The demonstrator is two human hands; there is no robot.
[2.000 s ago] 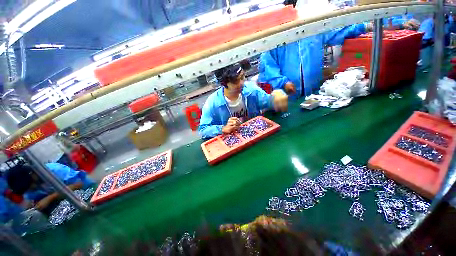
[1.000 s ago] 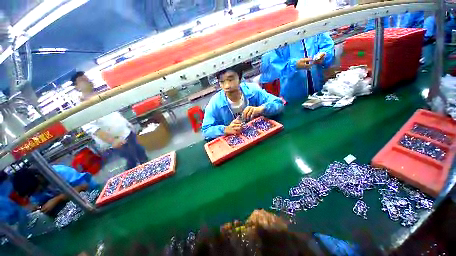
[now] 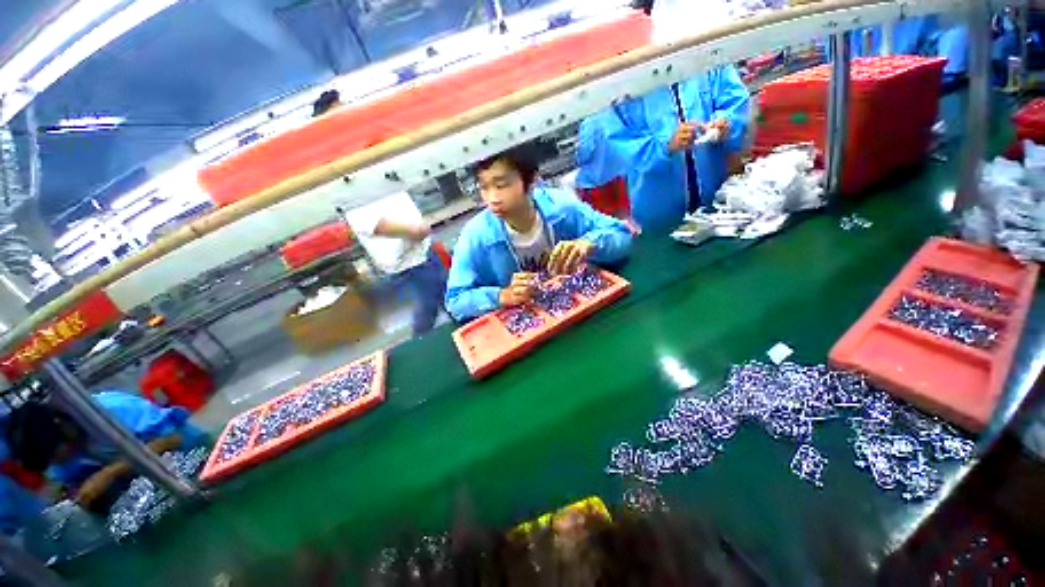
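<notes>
A loose pile of silver looped metal parts (image 3: 762,404) lies on the green belt (image 3: 527,407) at the right front. A yellow tray (image 3: 590,508) shows at the bottom edge, largely hidden by a dark blur. A small blurred skin-toned patch lies over it, perhaps part of my right hand (image 3: 567,524); its fingers and any hold cannot be made out. My left hand is not in view. A few more metal parts (image 3: 418,554) lie left of the yellow tray. A white tag (image 3: 779,352) lies behind the pile.
An orange-red compartment tray (image 3: 917,378) stands at right. Across the belt, a person in blue (image 3: 493,247) works over another tray (image 3: 476,353); a third tray (image 3: 378,384) is left. White bags (image 3: 762,206) and red crates (image 3: 791,120) stand behind. A metal post (image 3: 837,120) rises from the far edge.
The orange-brown shape and the blue patch at the bottom have mostly dropped out of view, showing more of the yellow tray. The view has shifted slightly. The person opposite now looks aside.
</notes>
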